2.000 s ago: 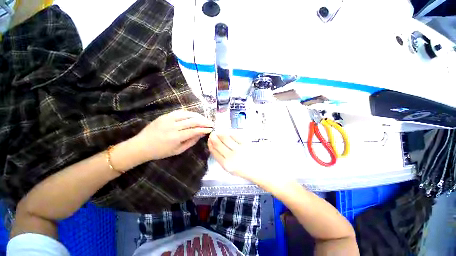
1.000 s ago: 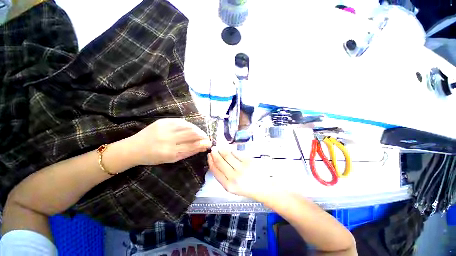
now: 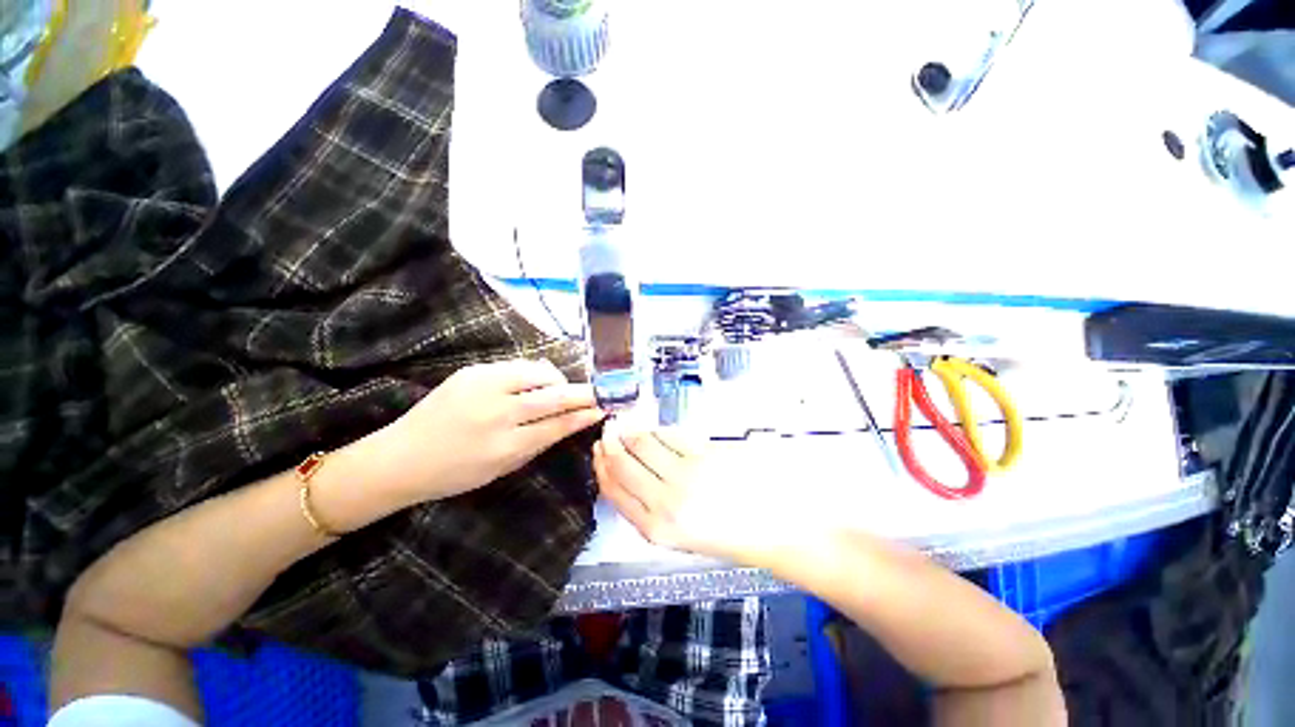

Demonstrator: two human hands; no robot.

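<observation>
The dark plaid garment (image 3: 341,327) lies heaped over the left of the table, its right edge ending at the needle area. My left hand (image 3: 497,426) rests on the cloth and pinches its edge beside the needle area. My right hand (image 3: 660,483) meets it from the right, fingertips on the same edge. A tiny dark bit shows between the fingertips. The white sewing machine (image 3: 810,156) stands behind, its shiny strip (image 3: 611,320) just above the fingertips. The needle tip and the stitch are hidden.
Snips with red and yellow handles (image 3: 937,426) lie right of my right hand, with a thin grey tool (image 3: 866,412) beside them. A measuring tape (image 3: 668,585) runs along the front edge. Blue crates (image 3: 277,685) are below, and black cords (image 3: 1264,455) hang at far right.
The view has shifted and tilted. Both hands stay together at the cloth edge by the needle area, with only small changes in finger position. The snips lie in the same place on the table.
</observation>
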